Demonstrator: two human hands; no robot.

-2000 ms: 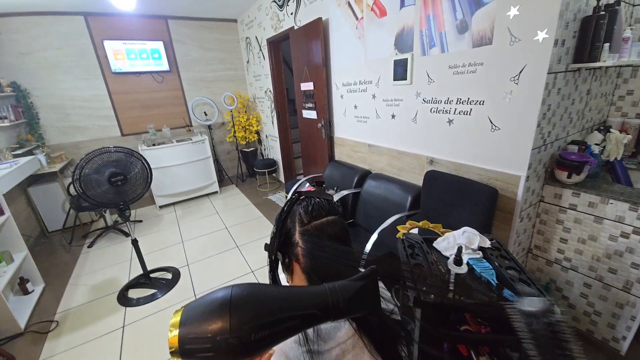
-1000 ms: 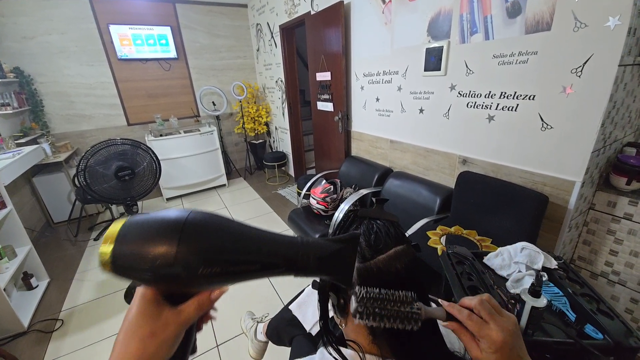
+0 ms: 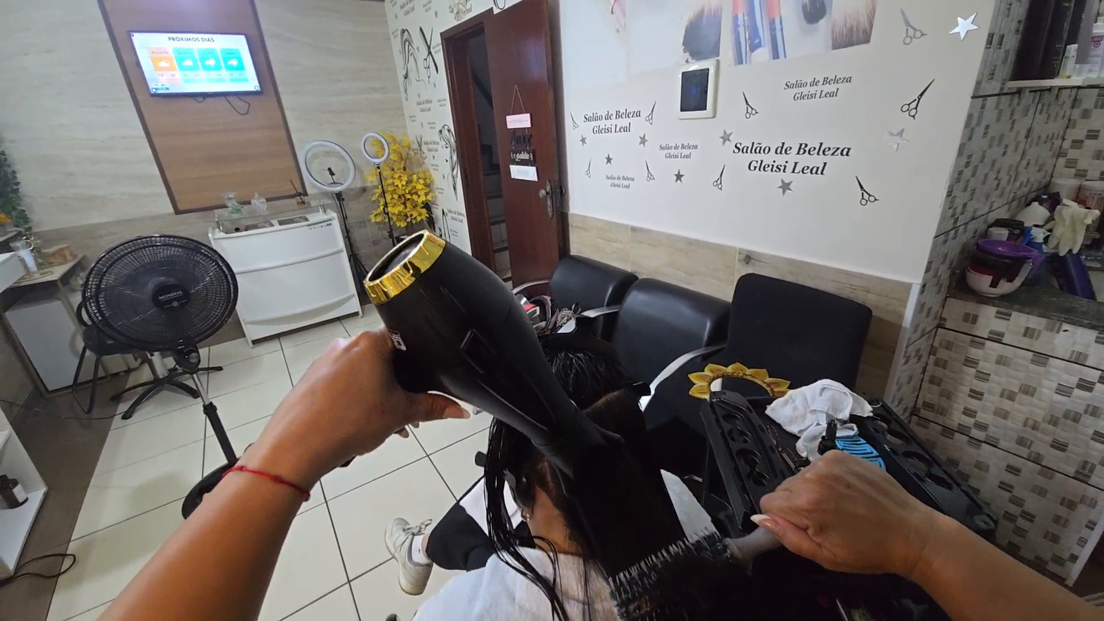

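Observation:
My left hand, a red string at its wrist, grips a black hair dryer with a gold rear ring. The dryer slants down to the right, its nozzle close to a seated person's dark hair. In my right hand is the grey handle of a round hairbrush. The brush's bristles lie against the lower end of a section of hair, which partly hides them. Wet strands hang at the left of the person's head, and other hair is pinned up on top. A white cape covers the shoulders.
A black salon trolley at the right bears a white cloth and a blue comb. Black chairs line the wall, with a sunflower-shaped item near them. A black pedestal fan stands at the left.
The dryer has gone from nearly level to slanting down, its rear end raised. The brush has moved down and right, from near the back of the head to lower along the hair.

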